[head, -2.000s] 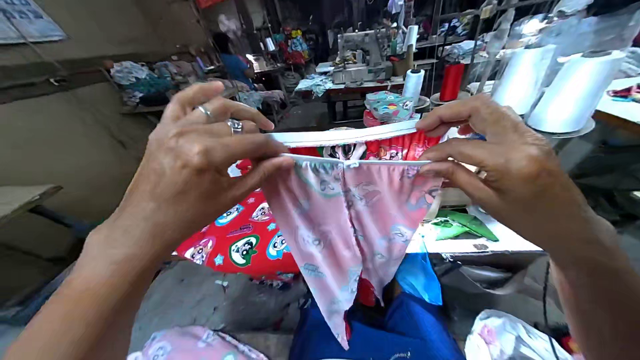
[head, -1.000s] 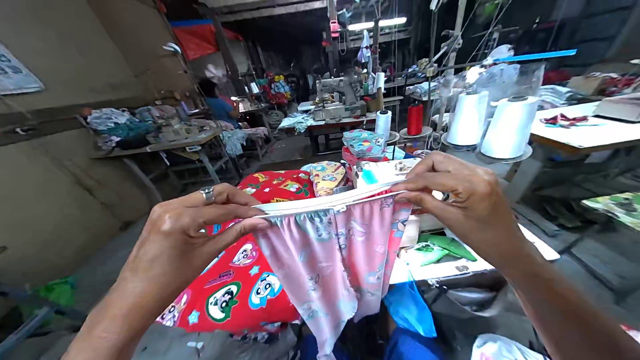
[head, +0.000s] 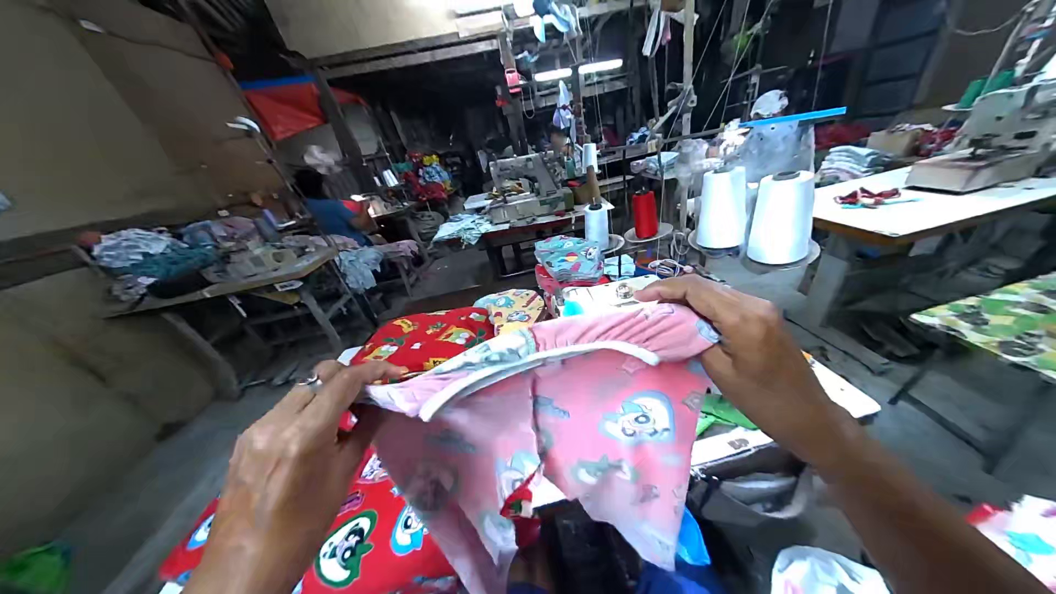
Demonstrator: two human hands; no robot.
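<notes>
A pink printed garment (head: 619, 412) with a white-edged elastic waistband hangs between my hands, its waist edge folded over and bowed. My left hand (head: 289, 454), wearing a ring, pinches the waistband's left end. At its right end, the cloth is gripped between the thumb and fingers of my right hand (head: 742, 355). Behind and below lies red printed fabric (head: 388, 536) with cartoon faces, partly hidden by the garment and my left hand. A green cloth piece (head: 722, 412) rests on the white sewing table (head: 841, 396) beside my right forearm.
Folded printed cloths (head: 569, 257) are stacked ahead. White thread cones (head: 780, 219) and a red cone (head: 644, 214) stand beyond. A sewing machine (head: 528, 190) is on a table farther back, another (head: 1006, 132) at right. A person in blue (head: 330, 214) sits at back left.
The waistband was stretched nearly straight between my hands; now it is folded over and curved, with more of the pink cloth bunched at my right hand. The view has shifted.
</notes>
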